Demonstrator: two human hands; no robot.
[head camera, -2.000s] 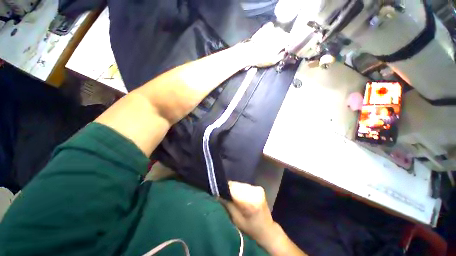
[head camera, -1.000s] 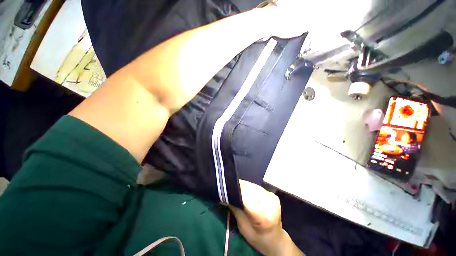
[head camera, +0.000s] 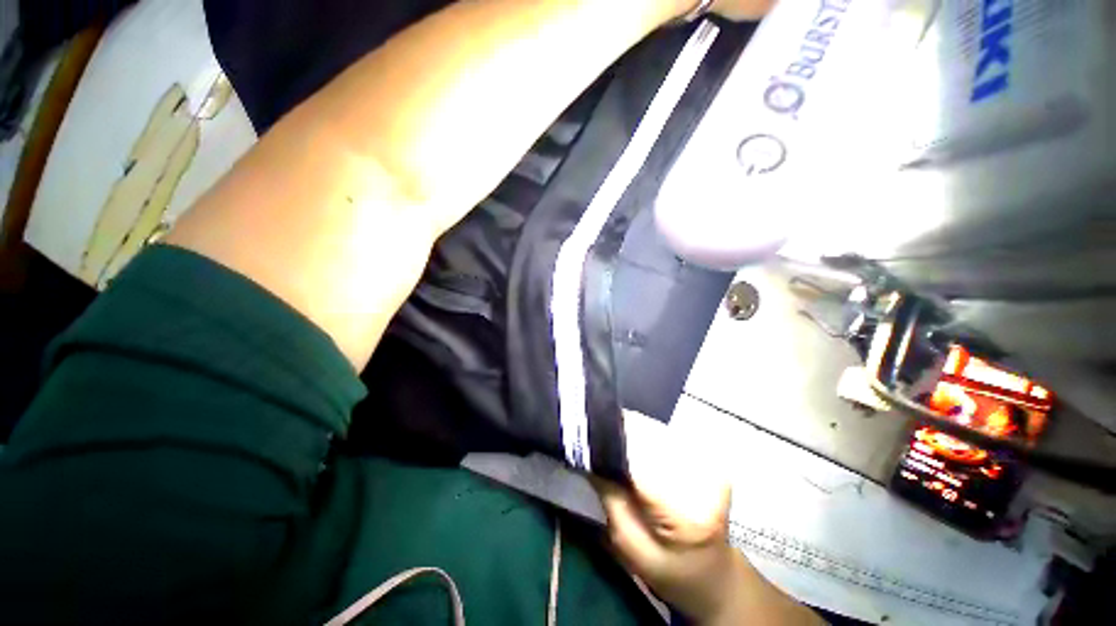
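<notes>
A dark jacket (head camera: 490, 330) lies across the table and over my lap, with a white-edged zipper tape (head camera: 569, 287) running down it. My right hand (head camera: 673, 508) is closed on the jacket's lower edge beside the end of the tape. My left arm reaches over the jacket to the top edge. Only a sliver of my left hand (head camera: 740, 9) shows past the wrist, cut off by the frame and the machine head, so its grip is hidden. The white sewing machine head (head camera: 783, 147), with blue lettering, covers the needle area.
A phone (head camera: 967, 446) with a bright red-orange screen lies at the right, partly behind a metal machine part (head camera: 900, 342). A round metal piece (head camera: 742, 300) is on the white table (head camera: 783, 446). Yellowed tape patches (head camera: 147, 184) are at the upper left.
The view has shifted closer, and the machine head now covers the needle area. The jacket's lower edge and my right hand appear slightly further right. My left hand has nearly left the frame.
</notes>
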